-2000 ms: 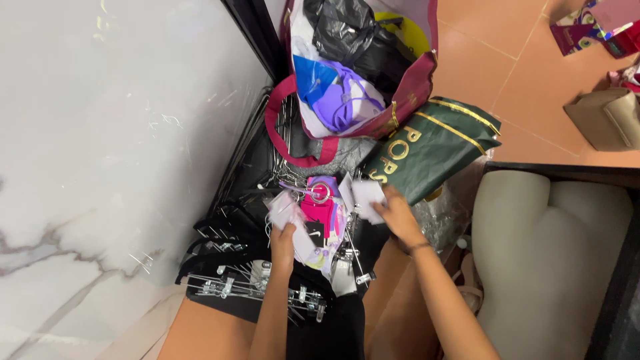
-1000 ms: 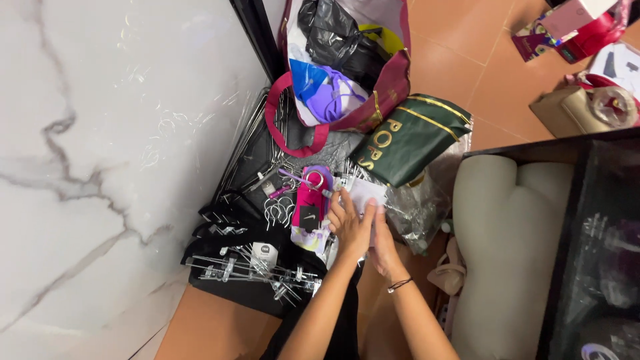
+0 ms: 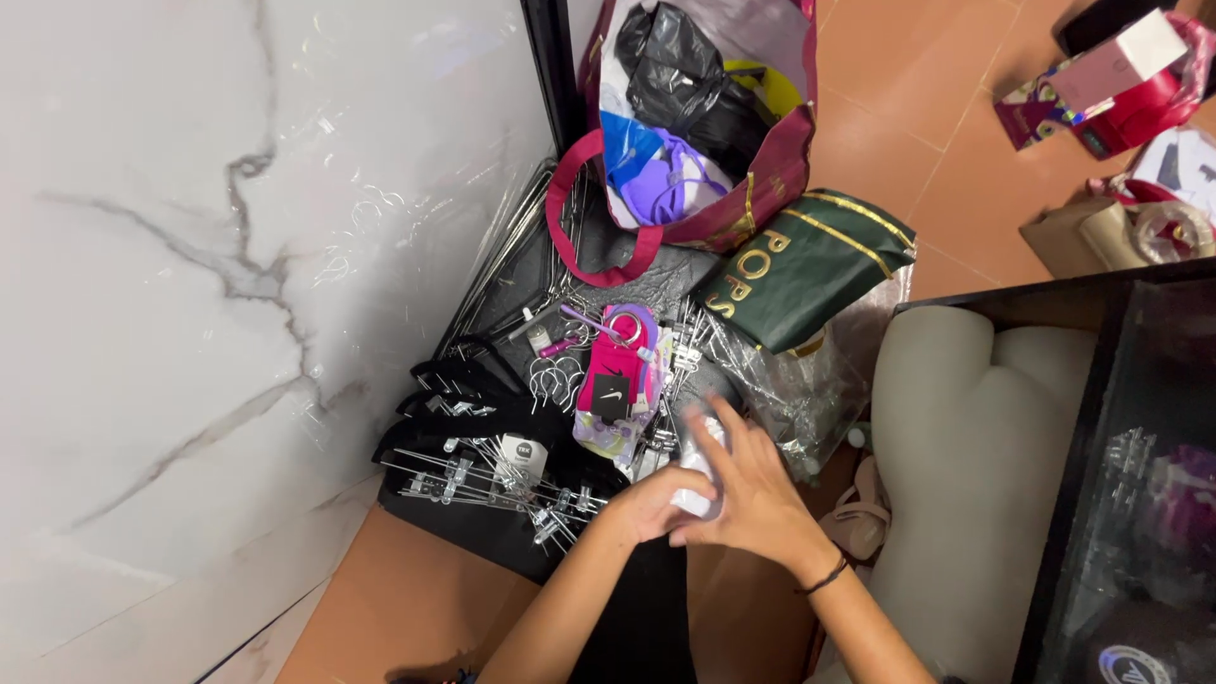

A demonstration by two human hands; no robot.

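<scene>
My left hand (image 3: 655, 503) is closed on a small white bundle (image 3: 698, 465), which looks like soft cloth or paper. My right hand (image 3: 750, 480), blurred at the fingertips, is spread over the right side of that bundle; whether it grips it I cannot tell. Just beyond my hands lie pink Nike socks (image 3: 617, 366) with a black tag, over a purple patterned piece. Metal clip hangers (image 3: 689, 347) lie to their right. Black hangers with metal clips (image 3: 456, 480) are heaped to the left. A small bottle (image 3: 538, 332) rests near the socks.
A maroon bag (image 3: 784, 161) with black plastic and purple fabric stands at the back, beside a folded green bag (image 3: 807, 271). A marbled wall (image 3: 190, 285) borders the left. At right are a grey mannequin form (image 3: 969, 475), a black-framed case (image 3: 1073, 475) and a tan handbag (image 3: 1083, 237).
Two seconds ago my hands were apart, each with pale pieces; they came together to the right of the socks. Now the white bundle is between them and my right fingers are spread.
</scene>
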